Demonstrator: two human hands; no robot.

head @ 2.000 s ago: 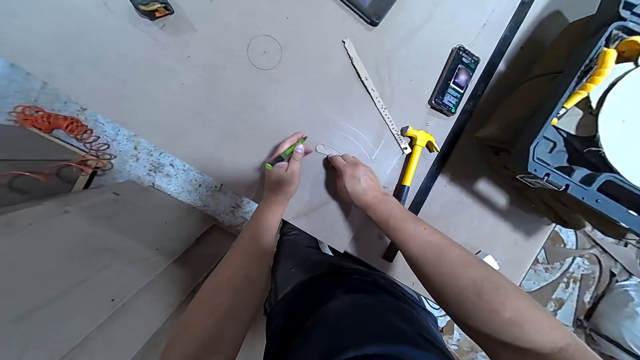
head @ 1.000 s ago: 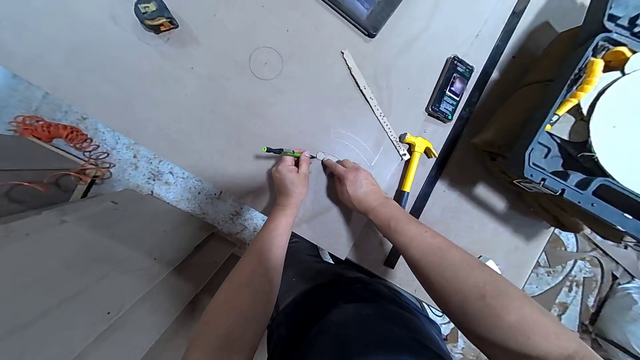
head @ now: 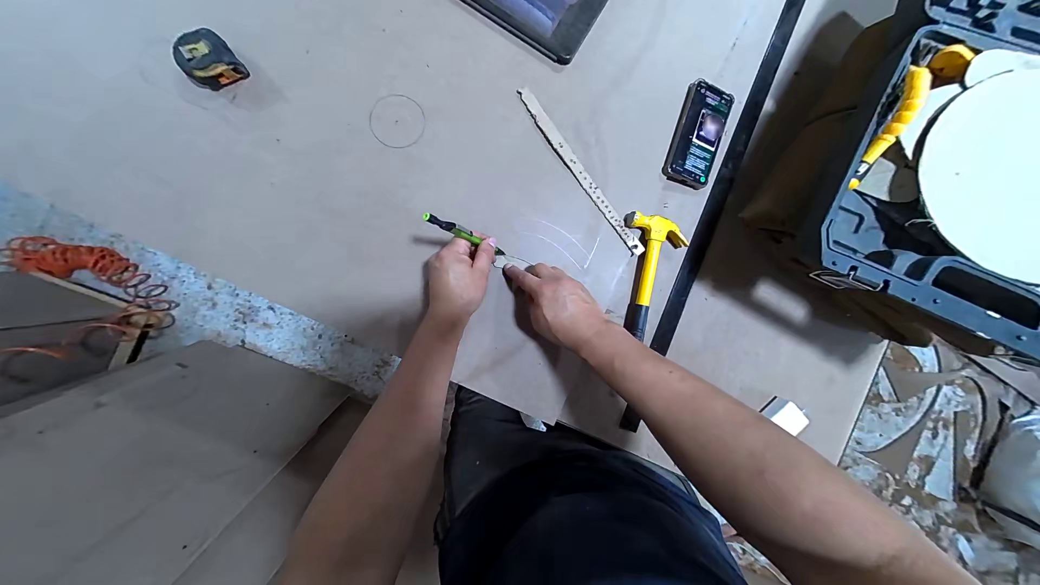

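My left hand (head: 459, 276) grips a green and black marking pencil (head: 465, 235), its tip pointing right at a small pale round piece (head: 503, 262) on the board. My right hand (head: 561, 302) lies on the board (head: 325, 203) just right of that piece, with fingertips at its edge; whether they pinch it or press it down is unclear. Faint curved lines are drawn beyond my right hand. A perforated metal strip (head: 578, 169) lies slanted beyond them, its near end by the head of a yellow claw hammer (head: 647, 272). My right forearm passes close by the hammer's black handle.
A tape measure (head: 210, 59) lies at the far left, a tablet (head: 546, 20) at the far edge. A phone (head: 699, 134) rests near a black straight bar (head: 731, 162). An open tool case (head: 946, 284) with white discs stands at right. Orange coiled hose (head: 81, 264) hangs at left.
The pencil in my left hand has swung from pointing up and right to lying toward the small round piece. My right hand has stayed beside that piece.
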